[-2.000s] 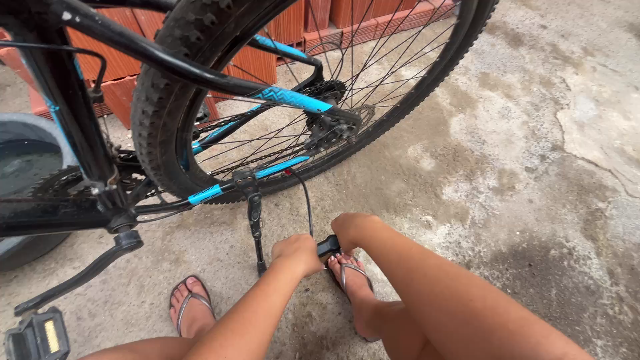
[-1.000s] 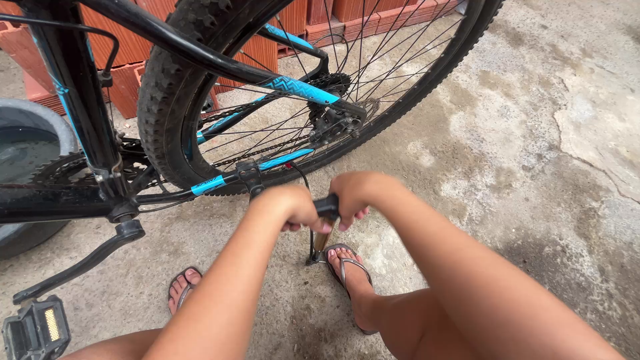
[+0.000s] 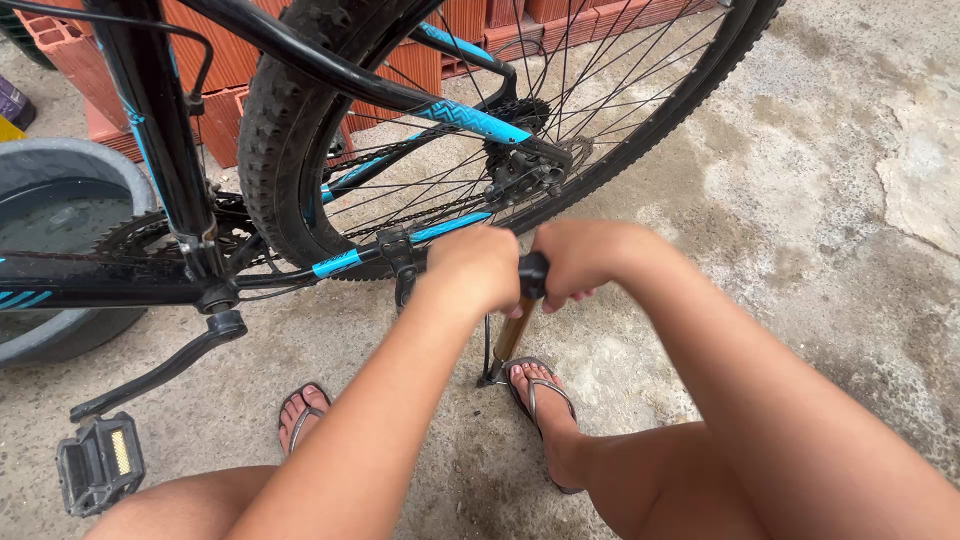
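My left hand [image 3: 474, 266] and my right hand [image 3: 581, 259] grip the two sides of the black T-handle [image 3: 533, 274] of a floor pump, one on each side. Its bronze-coloured barrel [image 3: 513, 331] runs down to a small foot on the ground beside my right sandal [image 3: 536, 397]. A thin black hose hangs beside the barrel; its upper end is hidden behind my left hand. The bicycle's rear wheel, with a knobby tire [image 3: 281, 150], stands just beyond my hands. A black kickstand [image 3: 400, 266] is clamped to the chainstay [image 3: 337, 262], partly hidden by my left hand.
A grey tub of water [image 3: 135, 176] stands at the left behind the crank arm [image 3: 161, 367] and pedal [image 3: 101, 461]. Orange hollow bricks [image 3: 412, 75] are stacked behind the wheel. Rough concrete floor [image 3: 787, 225] extends to the right.
Both hands have come up with the pump handle from near my right foot, and more of the barrel shows than two seconds ago. The bicycle stays in place.
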